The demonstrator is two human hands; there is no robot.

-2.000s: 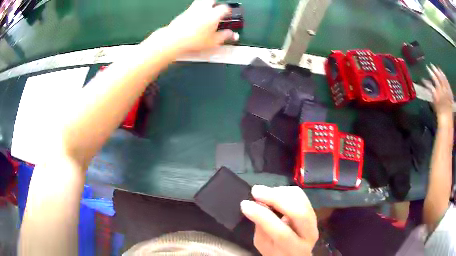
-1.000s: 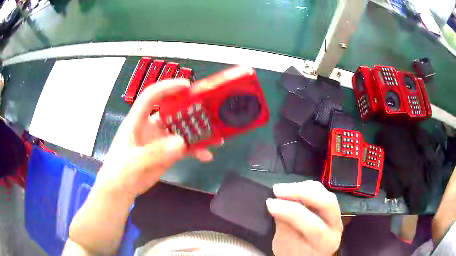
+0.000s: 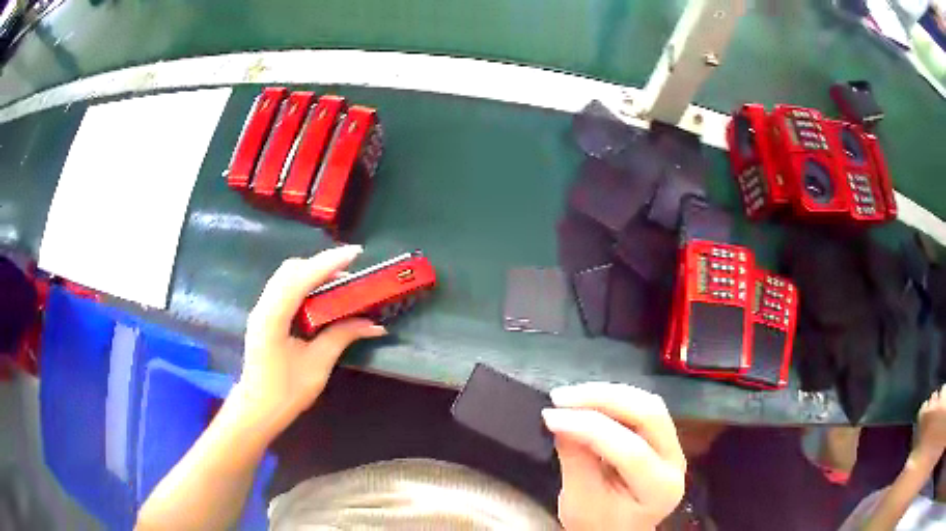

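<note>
My left hand [image 3: 301,337] holds a red portable radio [image 3: 371,294] on its narrow side above the bench's near edge; its port panel faces up and its front is mostly hidden. My right hand [image 3: 619,451] pinches a dark speaker grille [image 3: 503,410] by its right edge, in front of the bench edge. The radio and the grille are apart. A loose grille [image 3: 535,300] lies on the bench between the hands. A grille pile [image 3: 619,197] lies behind and right of it.
Red radios stand on edge in a row [image 3: 303,156] beside a white sheet [image 3: 135,192]. Two fitted radios [image 3: 716,337] lie right of the pile. Radios with round speakers [image 3: 814,171] stand near the metal post [image 3: 693,62]. A blue bin [image 3: 88,384] is at lower left; another person's hand [image 3: 930,425] is at right.
My left hand has brought a radio from beyond the rail, then lowered it and turned it from face-up to its narrow side. My right hand still holds the grille, now tilted differently.
</note>
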